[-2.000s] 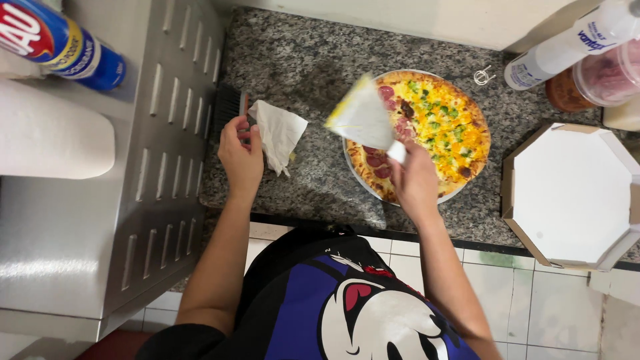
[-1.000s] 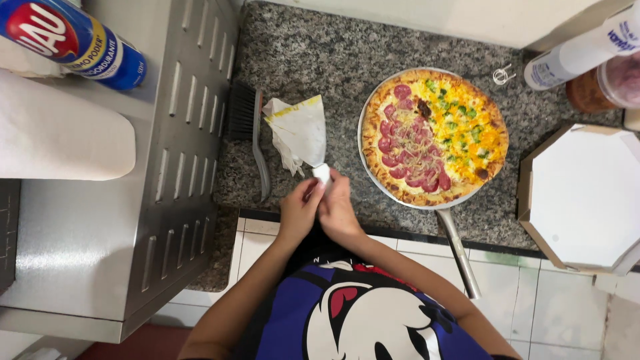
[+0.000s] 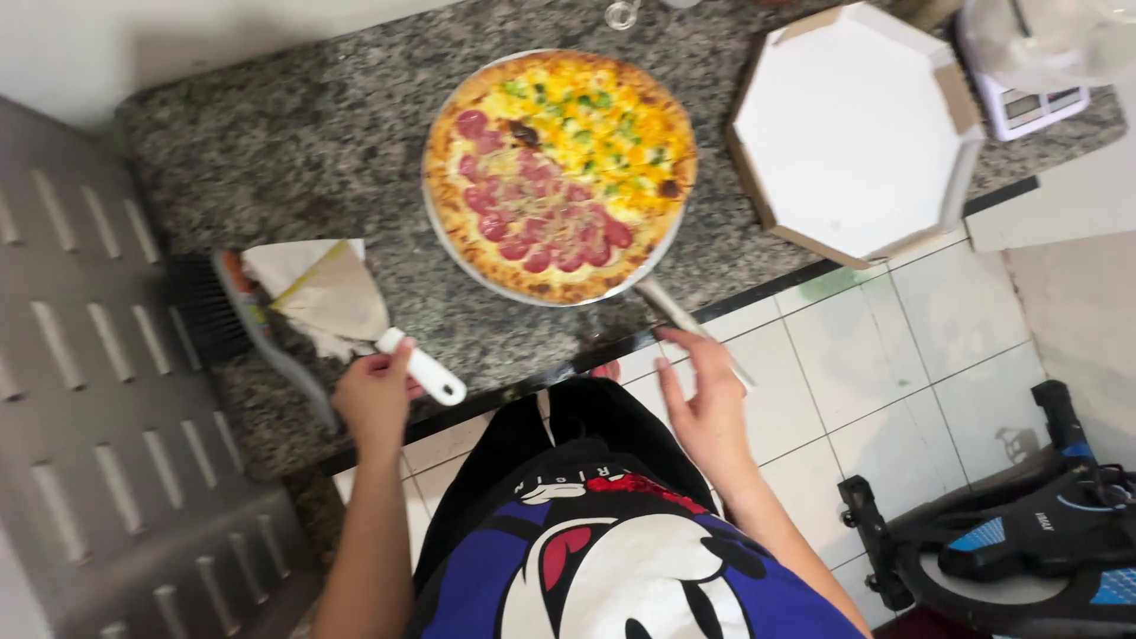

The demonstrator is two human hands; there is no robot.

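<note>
A baked pizza point(image 3: 568, 177), part sausage slices and onion, part yellow topping with green pieces, lies on a round metal pan point(image 3: 568, 300) on the granite counter. The pan's long metal handle point(image 3: 692, 328) sticks out past the counter edge. My right hand point(image 3: 706, 399) is beside that handle with its fingers apart; whether it touches it is hard to tell. My left hand point(image 3: 377, 395) has its fingers at the white handle of a pizza server point(image 3: 342, 288), whose pale blade lies on a crumpled white paper point(image 3: 266, 257).
A black-bristled brush point(image 3: 266, 333) with a grey handle lies at the left, beside a slotted steel appliance point(image 3: 98, 382). An open octagonal pizza box point(image 3: 852, 133) sits at the right, a kitchen scale point(image 3: 1034, 106) behind it. Exercise equipment point(image 3: 1003, 541) stands on the tiled floor.
My hands, together at the server's handle one second ago, are now apart. The right one has moved over to the pan's handle. The view has swung to the right.
</note>
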